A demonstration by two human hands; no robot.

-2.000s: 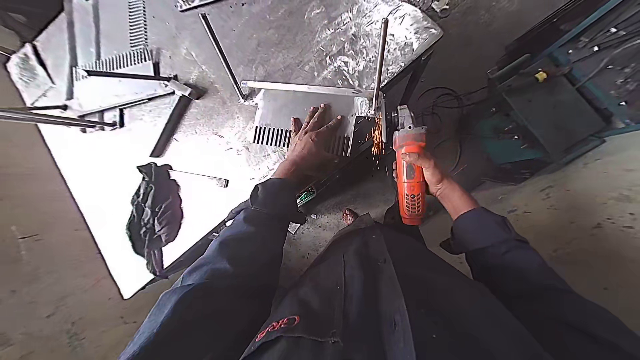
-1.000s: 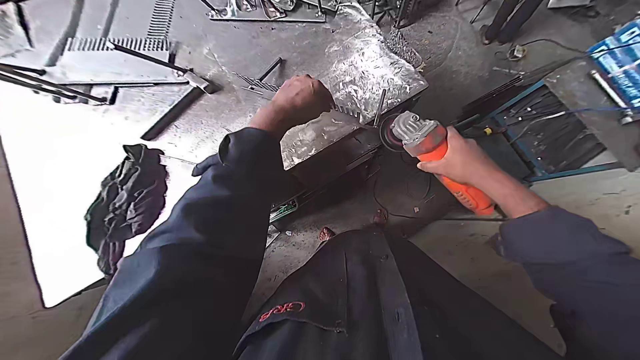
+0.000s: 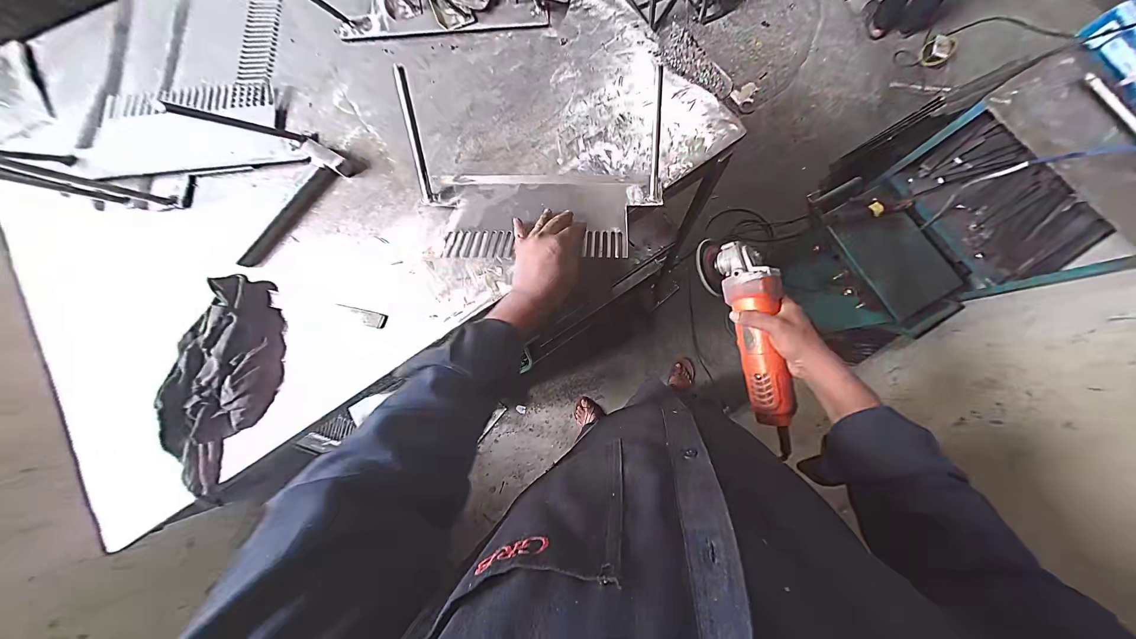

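Observation:
My right hand [image 3: 781, 335] grips an orange angle grinder [image 3: 761, 355] by its body, off the right side of the metal worktable [image 3: 532, 98]. The grinder's disc [image 3: 708, 266] points up and left and touches nothing. My left hand [image 3: 546, 257] lies on a flat metal plate [image 3: 497, 209] with a row of slots along its near edge, its fingers spread a little. Two thin metal rods, a left one [image 3: 413, 133] and a right one [image 3: 658, 133], stand from the plate's far corners. The palm side of my left hand is hidden.
A dark crumpled cloth [image 3: 226, 364] and a small metal piece [image 3: 364, 315] lie on the table's bright left part. More slotted plates [image 3: 195, 133] with rods are behind them. At right stands a green-framed rack [image 3: 976, 288] of metal rods; black cables [image 3: 754, 222] run near the grinder.
Sparks flew at the plate's right rod two seconds ago; none show now. One second ago my left hand was raised in a closed grasp; now it rests on the plate. The grinder has moved off the work.

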